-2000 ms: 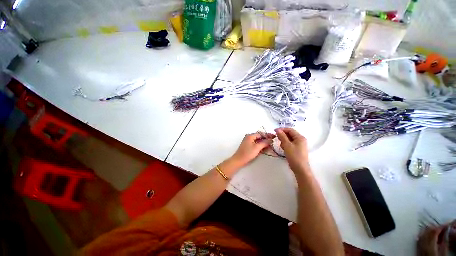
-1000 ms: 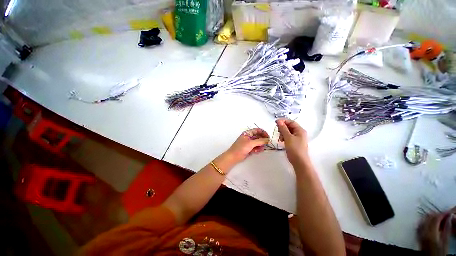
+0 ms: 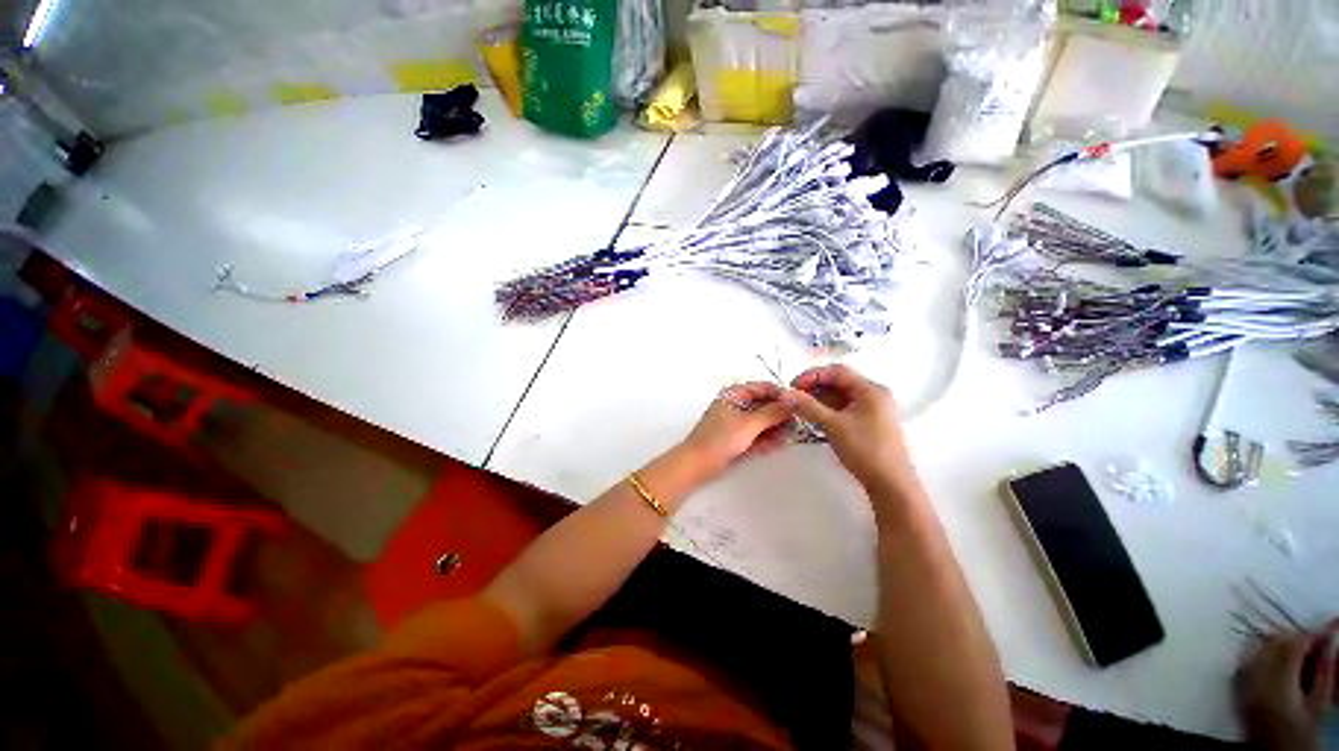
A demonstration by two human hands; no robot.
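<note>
My left hand (image 3: 745, 423) pinches thin wire ends (image 3: 771, 370) at its fingertips, over the white tabletop near its front edge. My right hand (image 3: 855, 418) touches it from the right, its thumb and finger closed on the same small work. Hair-thin dark wires stick up and out between the hands. The fingers hide most of the piece, and any connector is too small to tell. A long white cable (image 3: 955, 367) curves away behind my right hand.
A harness bundle (image 3: 793, 242) fans out behind my hands; a second pile (image 3: 1145, 323) lies right. A single harness (image 3: 353, 272) lies left. A smartphone (image 3: 1084, 562) and white specks (image 3: 1140, 480) are at right. Another person's hand (image 3: 1286, 687) is at lower right. Red stools (image 3: 169, 546) stand lower left.
My fingertips have come closer together. The white piece seen between my hands earlier is now mostly covered by the fingers. The view has shifted slightly.
</note>
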